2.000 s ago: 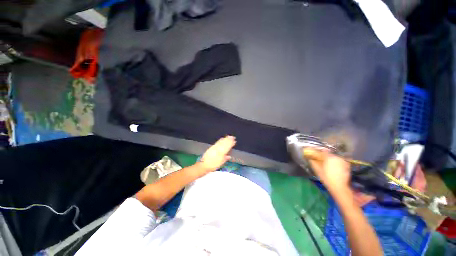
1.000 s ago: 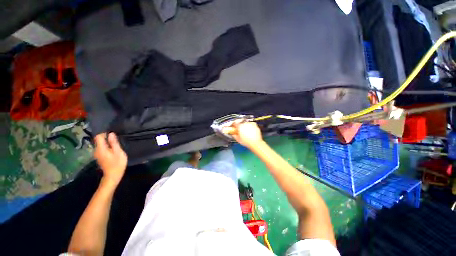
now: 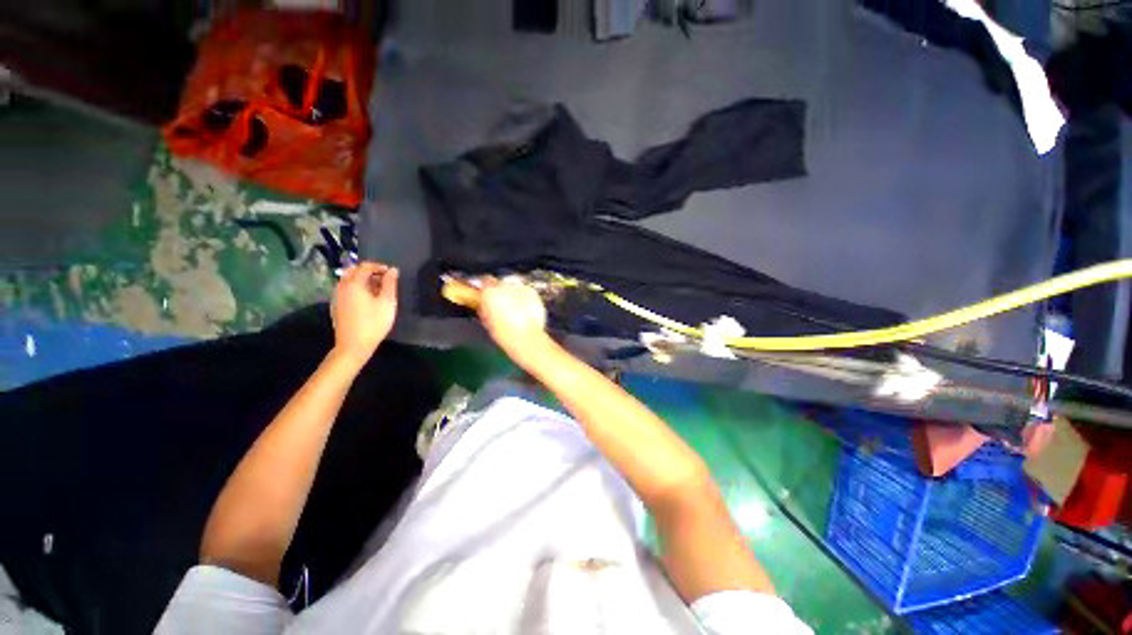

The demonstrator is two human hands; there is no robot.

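Note:
Black trousers (image 3: pixel 534 205) lie on the dark grey ironing table pad (image 3: pixel 906 211), waistband end at the left, one leg bent up to the right, the other running right along the near side. My right hand (image 3: pixel 512 310) is shut on the tan handle of the steam iron (image 3: pixel 462 293), at the near left part of the trousers; my hand hides most of the iron. My left hand (image 3: pixel 365 308) is at the table's left edge, just left of the trousers, fingers bent; whether it holds anything cannot be told.
The yellow steam hose (image 3: pixel 844 340) and a black cord run right from the iron across the table's near side. A red plastic bag (image 3: pixel 279 106) lies at the left, blue crates (image 3: pixel 931 521) on the floor at right. A white-edged cloth (image 3: pixel 1024 81) lies at the far right.
The iron in my right hand has moved left along the trousers, from the far right part of the leg to near the waistband end. My left hand has moved left off the leg.

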